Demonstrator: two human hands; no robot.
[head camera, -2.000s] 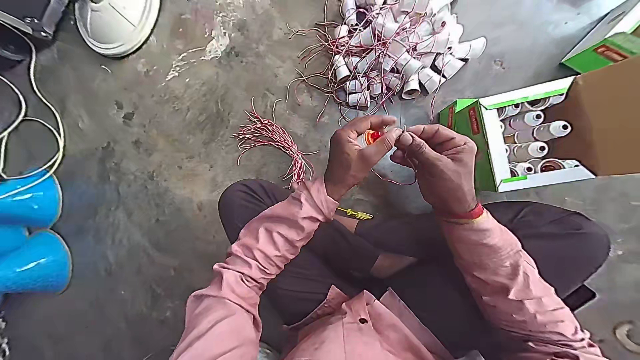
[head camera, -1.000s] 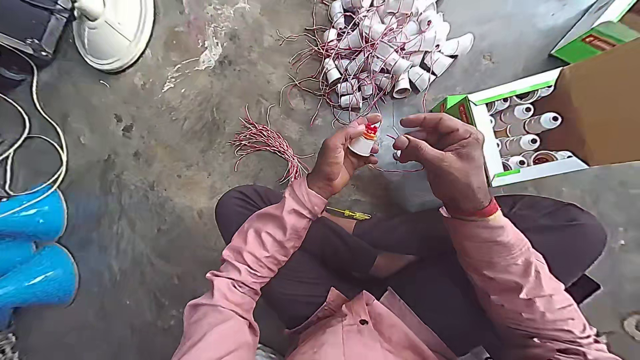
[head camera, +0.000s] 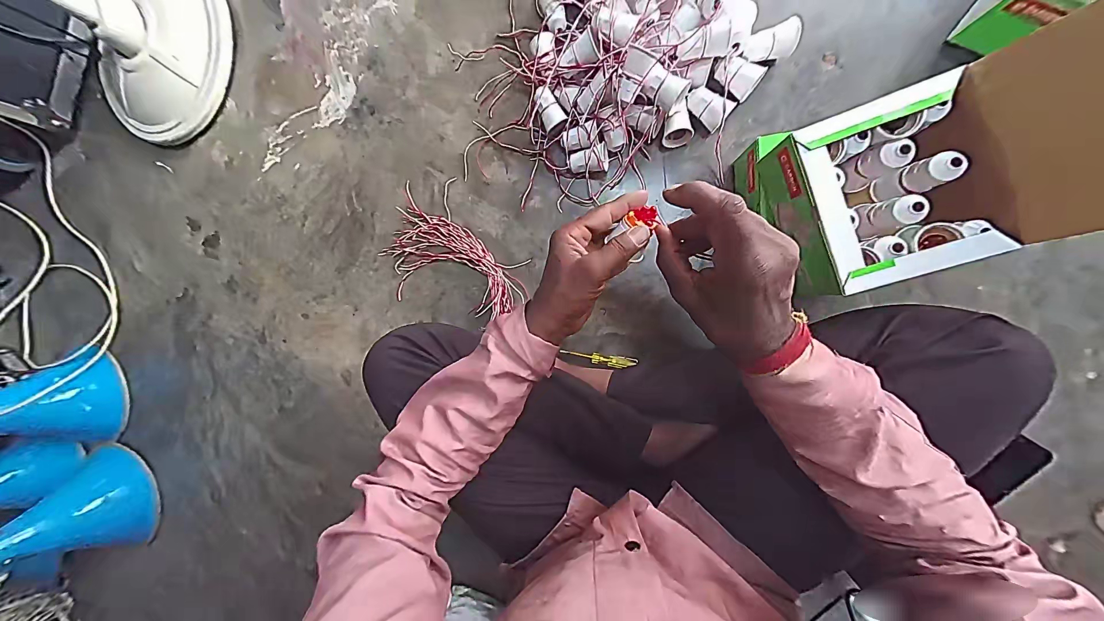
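Note:
My left hand grips a small white plastic holder with a red and orange part at its top. Close on its right is my right hand, thumb and fingers curved near the red part; whether a wire lies between the fingertips cannot be made out. A bundle of red-and-white twisted wires lies on the floor left of my left hand. Beyond both hands is a heap of white plastic holders with twisted wires attached. A yellow screwdriver-like tool shows beside my left wrist, partly hidden.
An open green-and-white carton of white bottle-shaped pieces stands at the right, another green box behind it. Blue cone-shaped objects, a pale cable and a white round base are at the left. My crossed legs are below.
The white holder in my left hand was upright and plainly visible one second ago; now fingers cover most of it. My right fingers have come closer to its red part.

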